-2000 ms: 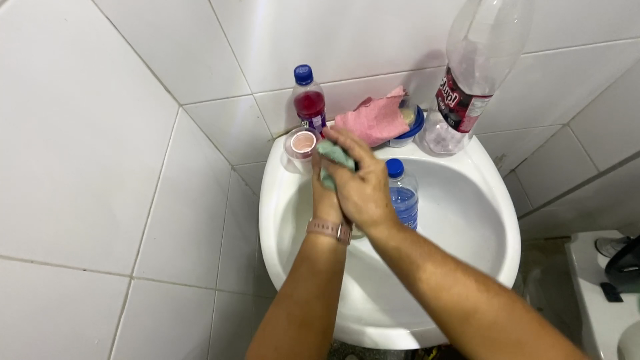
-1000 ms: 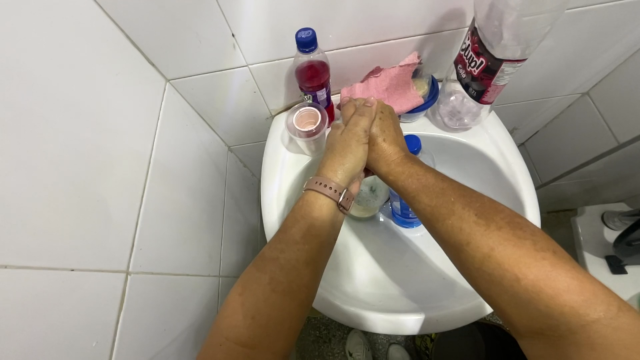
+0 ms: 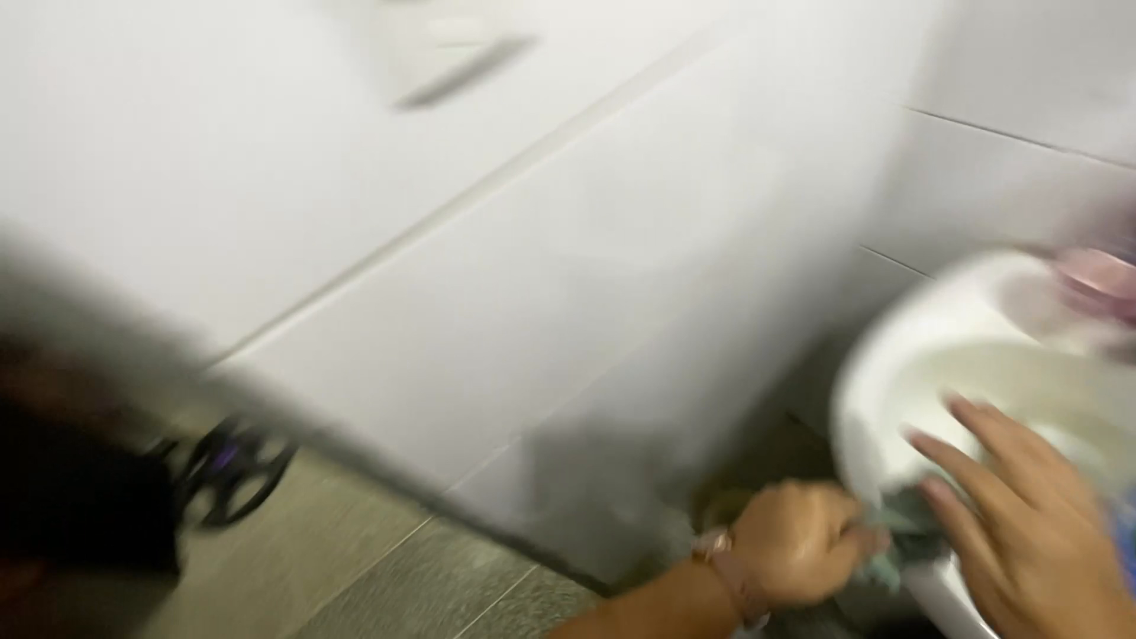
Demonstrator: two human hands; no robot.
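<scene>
Over the left front rim of a white ceramic washbasin (image 3: 856,426), my left hand (image 3: 794,541) is closed on a grey-green cloth (image 3: 901,524), with a pinkish watch band at that wrist. My right hand (image 3: 1021,506) is beside it at the right, fingers spread and blurred; its thumb side is near the cloth, and whether it touches the cloth cannot be told. A pink-topped cup (image 3: 1096,271) stands blurred on the basin's back left corner. A strip of blue, partly cut off, shows at the right edge.
White tiled wall (image 3: 550,293) fills the middle, with a blurred light-coloured wall fitting (image 3: 453,49) at the top. At lower left are a dark shape (image 3: 89,497), a black spoked wheel (image 3: 235,470) and floor tiles (image 3: 373,550).
The view has swung far to the left. My hands, clasped together over the basin a second ago, are apart at its left front rim. The green cloth shows again.
</scene>
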